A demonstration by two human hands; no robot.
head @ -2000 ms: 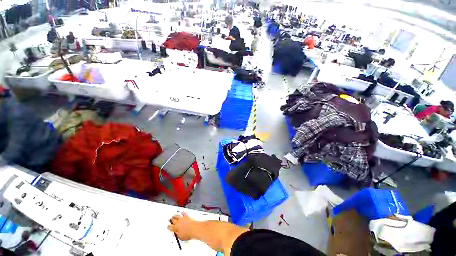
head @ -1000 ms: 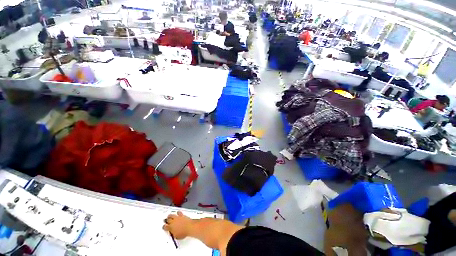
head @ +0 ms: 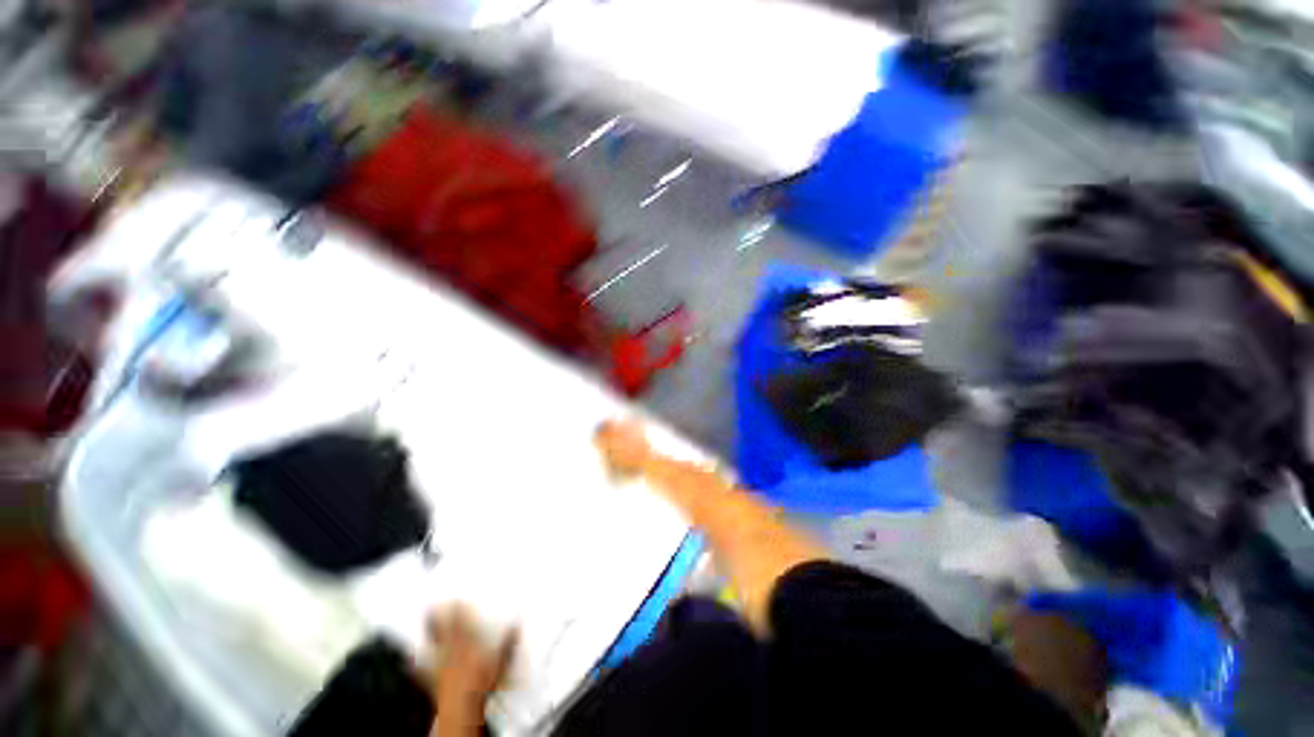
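Note:
The frame is badly blurred. My right hand (head: 627,448) rests at the far right edge of the white table (head: 504,432); whether it holds anything cannot be seen. My left hand (head: 468,659) is low in the picture over the near part of the table, its fingers blurred. A black cloth pile (head: 332,497) lies on the table, ahead and to the left of my left hand, apart from it. A white sheet cannot be told from the white top.
A red garment heap (head: 476,216) lies beyond the table. A blue crate (head: 865,482) with black and white pieces (head: 857,403) stands right of the table. Dark garments (head: 1167,331) are farther right. Another blue crate (head: 1196,648) is at lower right.
The view has swung down and to the left and blurred. My left hand and the black pile have come into view. My right hand is still at the table's edge.

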